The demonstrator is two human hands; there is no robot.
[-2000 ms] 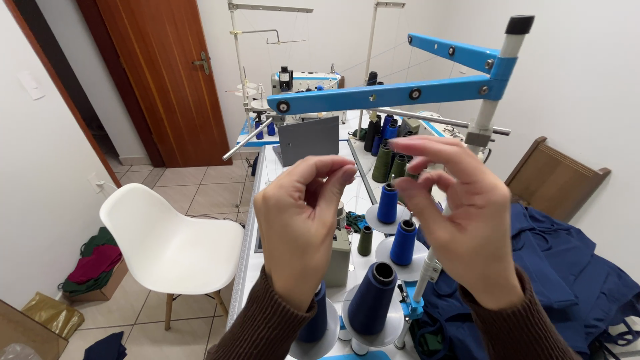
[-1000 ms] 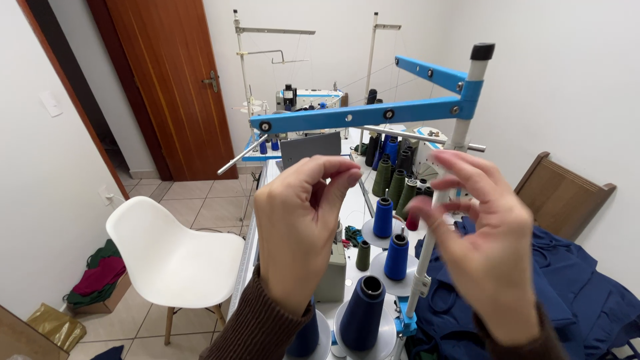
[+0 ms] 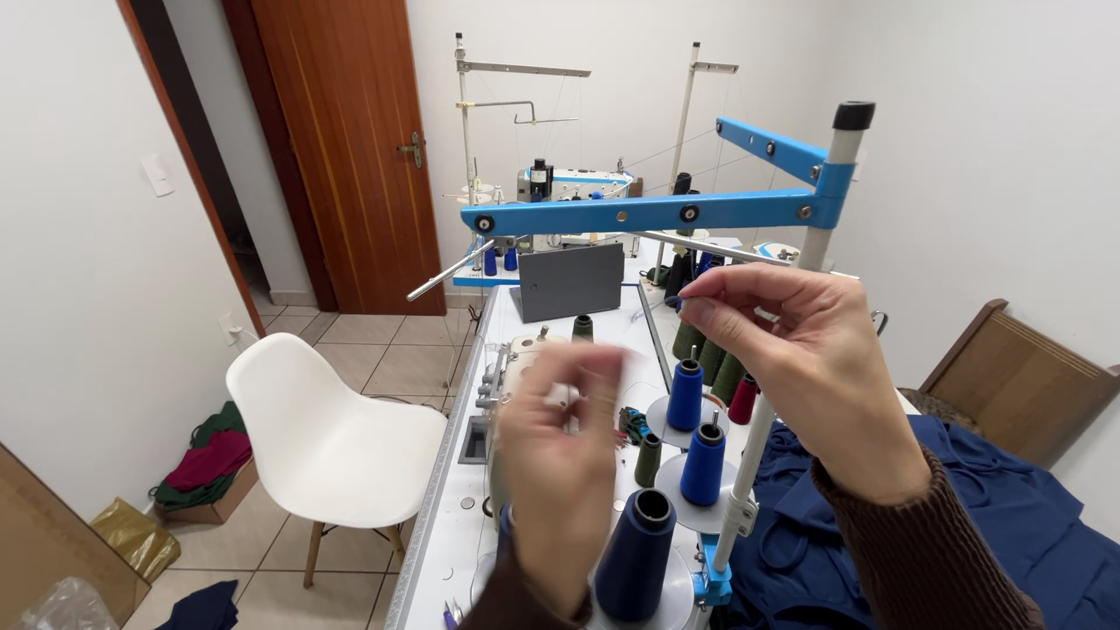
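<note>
My right hand is raised beside the white post of a blue thread stand arm, thumb and index finger pinched on a fine, bluish thread. Lower and to the left, my left hand is blurred, its fingertips close together; whether they hold anything cannot be seen. It partly hides a sewing machine. Below the hands stand a navy thread cone, two royal blue cones on round discs, and a small olive cone. A dark red cone is behind the post.
A grey laptop stands open on the white table. More sewing machines are behind it. A white chair is at the left. Navy fabric is heaped at the right, before a wooden chair.
My left hand has moved down, away from the blue arm. My right hand's fingers, spread apart a second ago, are now pinched together.
</note>
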